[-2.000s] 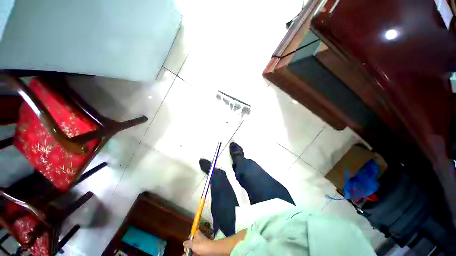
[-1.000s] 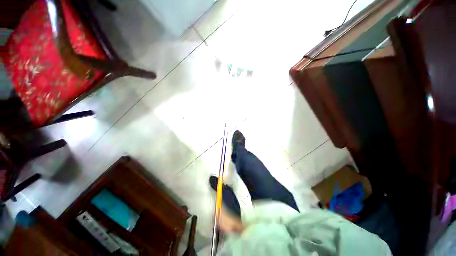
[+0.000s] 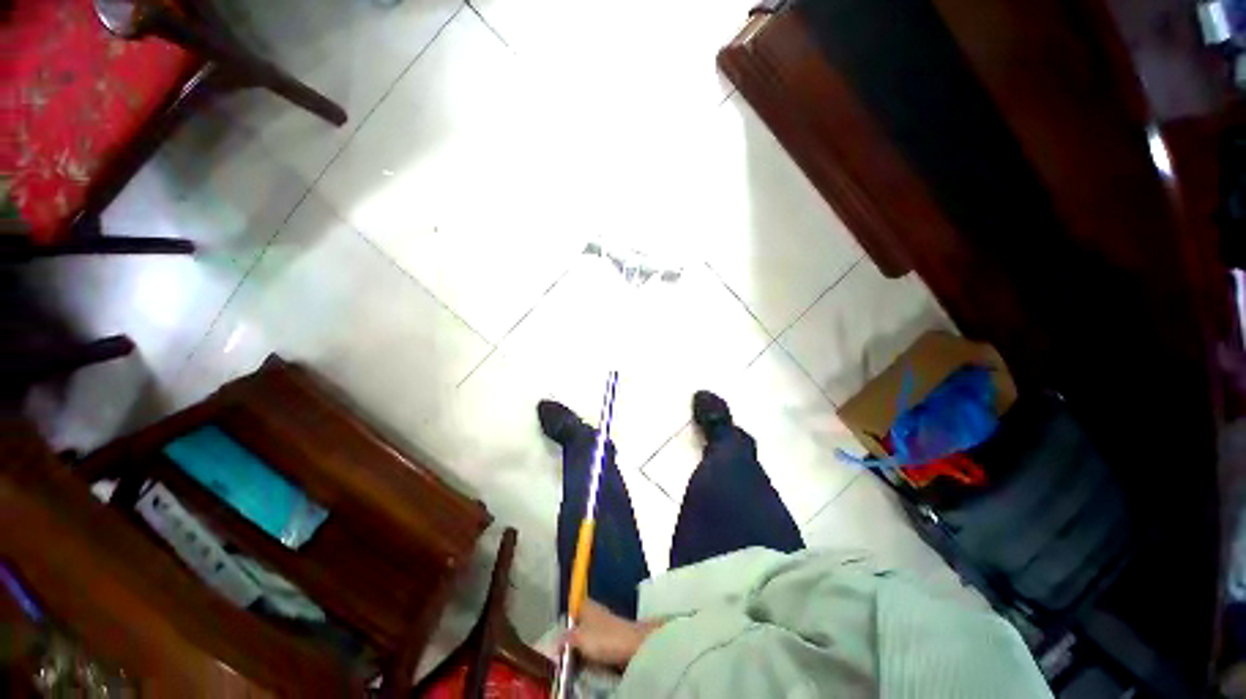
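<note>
My right hand (image 3: 604,636) is at the bottom centre, partly cut off from clear sight by the sleeve and blur. It is closed around the orange-yellow grip of the mop pole (image 3: 582,557). The silver tube runs up between my two legs and fades into the glare. The mop head (image 3: 634,265) shows as a short grey-white, speckled strip on the glossy cream floor tiles (image 3: 410,260), ahead of my shoes. The link between pole and head is lost in the glare. My left hand is not in view.
A red-seated wooden chair (image 3: 75,116) stands upper left. A low dark wooden table with shelves (image 3: 369,478) is lower left, with another red seat (image 3: 485,680) beside it. A dark wooden cabinet (image 3: 875,150) is right, above a cardboard box (image 3: 875,407) holding a blue bag (image 3: 946,417).
The view has shifted, showing more of the low table and less of the pale box and cabinet. My feet have moved and now stand apart. My hand still holds the pole.
</note>
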